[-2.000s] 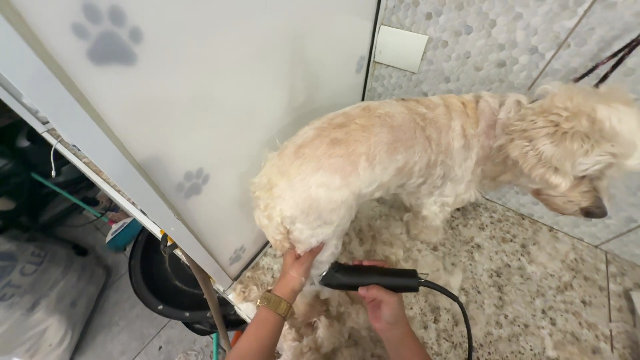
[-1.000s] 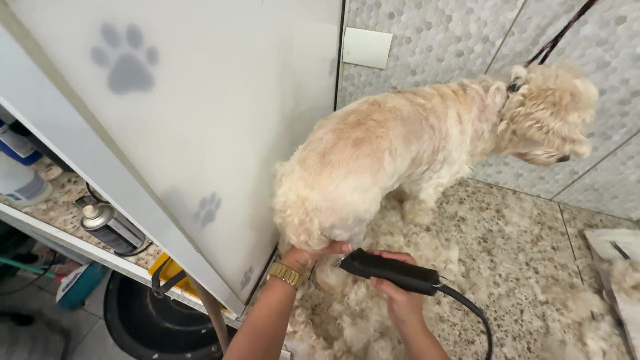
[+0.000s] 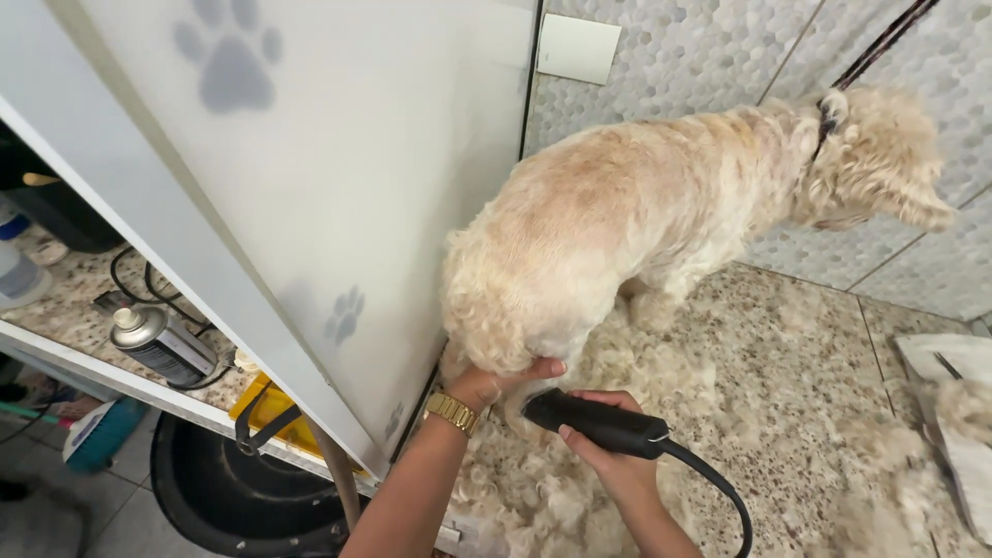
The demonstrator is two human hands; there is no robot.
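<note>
A cream-coloured dog (image 3: 612,209) stands on a speckled granite counter (image 3: 783,372), its head turned toward the tiled wall at the right. My left hand (image 3: 500,381), with a gold watch (image 3: 452,413) on the wrist, grips the dog's hind leg just under the rump; the fingers behind the leg are partly hidden. My right hand (image 3: 620,457) is closed around a black corded hair clipper (image 3: 601,422), whose head touches the lower part of that hind leg. Clipped fur (image 3: 535,496) lies in heaps beneath and beside the leg.
A frosted panel (image 3: 372,155) with paw prints rises at the left of the dog. Beyond it, a spray can (image 3: 163,345) stands on a shelf above a black tub (image 3: 240,480). A leash (image 3: 883,43) runs up from the dog's neck. A white cloth (image 3: 949,356) lies at the right.
The dog's head has turned away toward the wall. Both hands remain at the hind leg, with the clipper still in my right hand. The view has shifted, bringing the shelf in.
</note>
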